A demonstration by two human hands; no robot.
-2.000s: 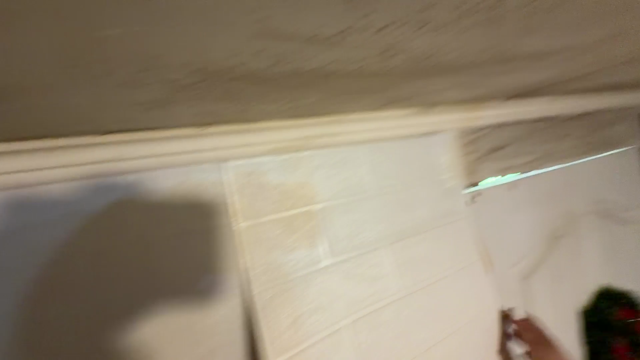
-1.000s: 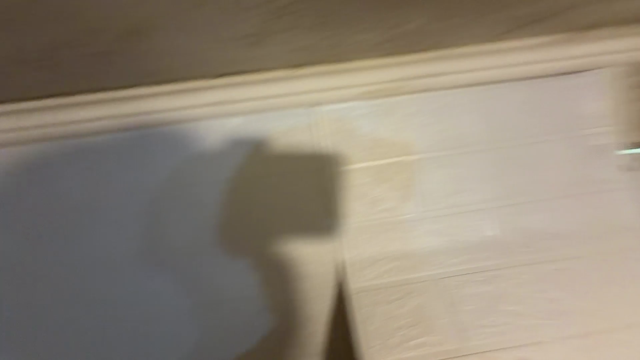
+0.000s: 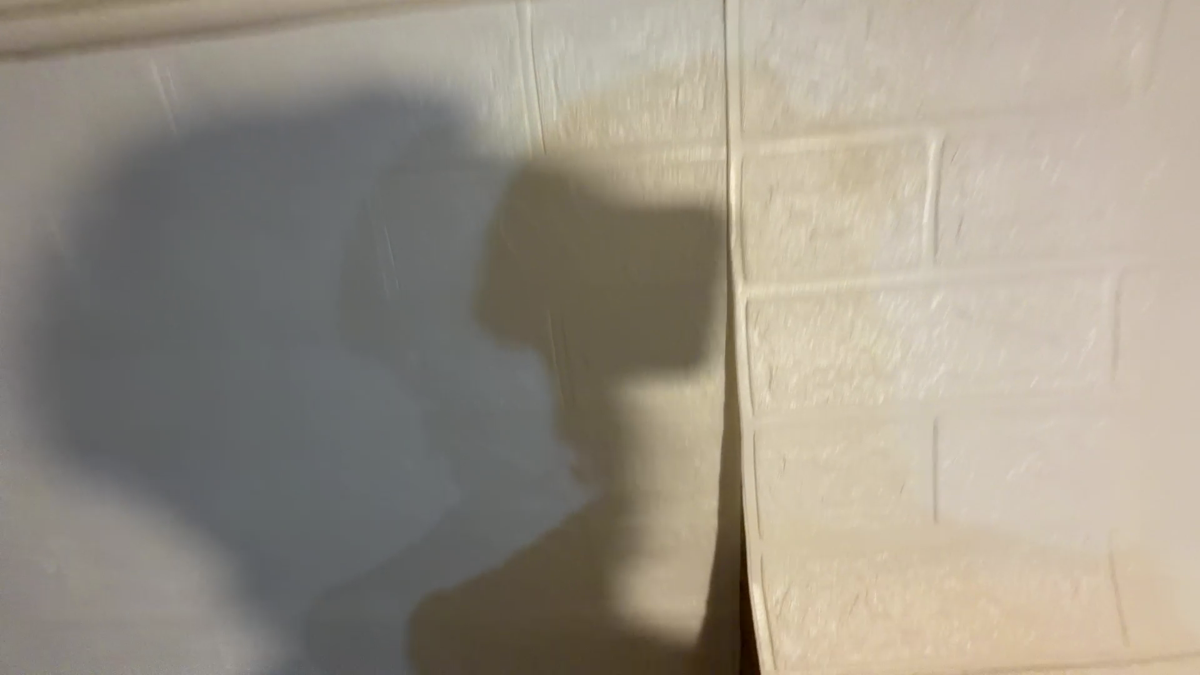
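Note:
Neither my left hand nor my right hand shows in the head view now. A white wall panel with an embossed brick pattern (image 3: 1012, 337) fills the right side. Its left edge meets another pale brick-patterned panel (image 3: 234, 600) along an upright seam (image 3: 729, 206). Toward the bottom the two edges part, and a narrow dark gap (image 3: 748, 628) shows between them. A large shadow (image 3: 281, 281) of a head and shoulders lies over the left panel, with a blocky shadow (image 3: 609, 272) reaching almost to the seam.
A cream trim strip (image 3: 234, 21) runs along the top left, above the left panel. Yellowish light falls across the panels near the seam.
The view has moved closer to the seam. A hand and a green and red thing stood at the lower right two seconds ago; both are now out of view.

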